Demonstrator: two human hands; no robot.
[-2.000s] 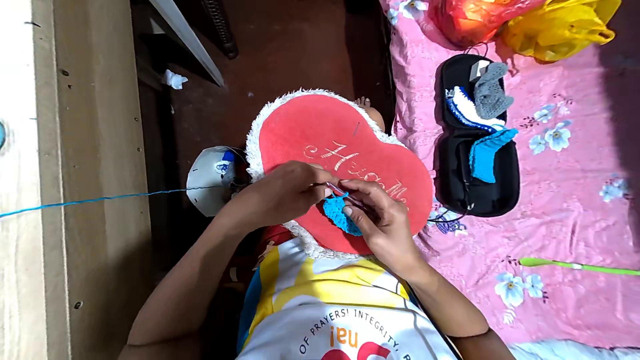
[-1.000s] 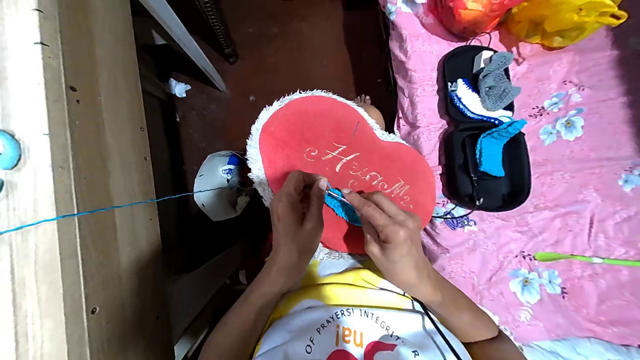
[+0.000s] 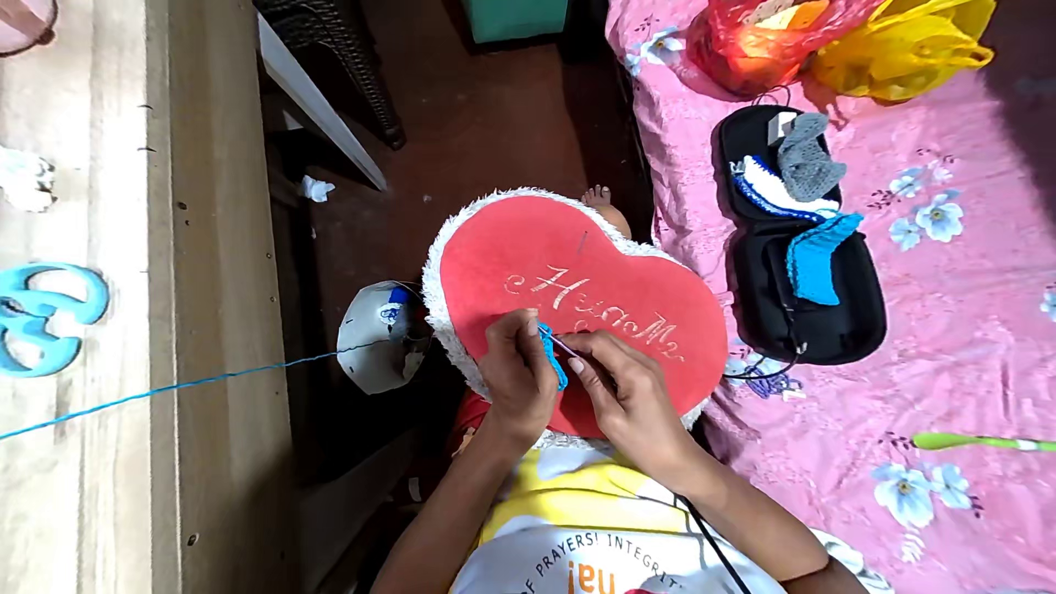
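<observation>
My left hand [image 3: 520, 375] pinches a small piece of blue crochet [image 3: 553, 363] over a red heart-shaped cushion [image 3: 528, 239] with white furry trim. In my right hand [image 3: 631, 392] is a thin crochet hook [image 3: 564, 346], its tip at the upper edge of the blue piece. Blue yarn [image 3: 206, 380] runs from the left edge of the view across the wooden surface and over a white container; its far end towards my hands is hard to follow. The cushion lies on my lap and bears embroidered writing.
Blue-handled scissors [image 3: 49, 318] lie on the wooden table [image 3: 219, 330] at left. A white container [image 3: 363, 342] stands below it. On the pink floral cloth [image 3: 825, 429] are an open black case [image 3: 862, 330] holding crocheted pieces, red [image 3: 742, 49] and yellow [image 3: 907, 54] plastic bags, and a green-handled tool [image 3: 949, 441].
The blue crochet was spread flat under my fingers two seconds ago and now stands more edge-on between my hands. The view has shifted, bringing the scissors further in.
</observation>
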